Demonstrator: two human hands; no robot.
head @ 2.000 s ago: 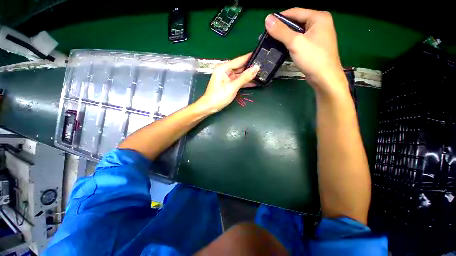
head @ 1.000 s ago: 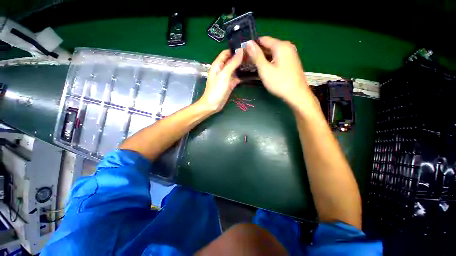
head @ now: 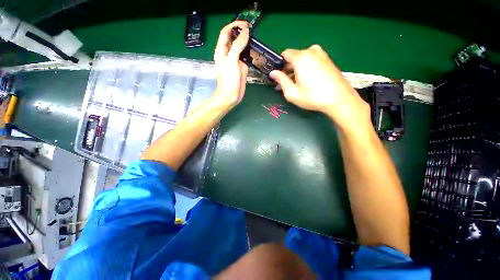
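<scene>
A black phone unit (head: 261, 58) is held between both hands above the belt's near edge. It is tilted, its upper left end in my left hand (head: 230, 68) and its lower right end in the fingers of my right hand (head: 307, 79). A brown-grey area shows on its visible face. My fingers hide both ends. Thin red pieces (head: 274, 110) lie in a loose pile on the dark green mat (head: 263, 180) below the hands. A small dark red bit (head: 277, 147) lies nearer to me.
A clear blister tray (head: 148, 76) at left holds one dark red-black part (head: 92, 133). A hollow black housing (head: 388, 109) lies right. A black unit (head: 194, 29) and green circuit boards (head: 249, 15) lie on the green belt (head: 378, 49). Black trays (head: 466, 158) are stacked far right.
The phone unit has turned in my hands, its upper end now leaning left. Earlier it leaned right, then stood nearly upright. The black housing at right, hidden by my right arm at first, now shows fully.
</scene>
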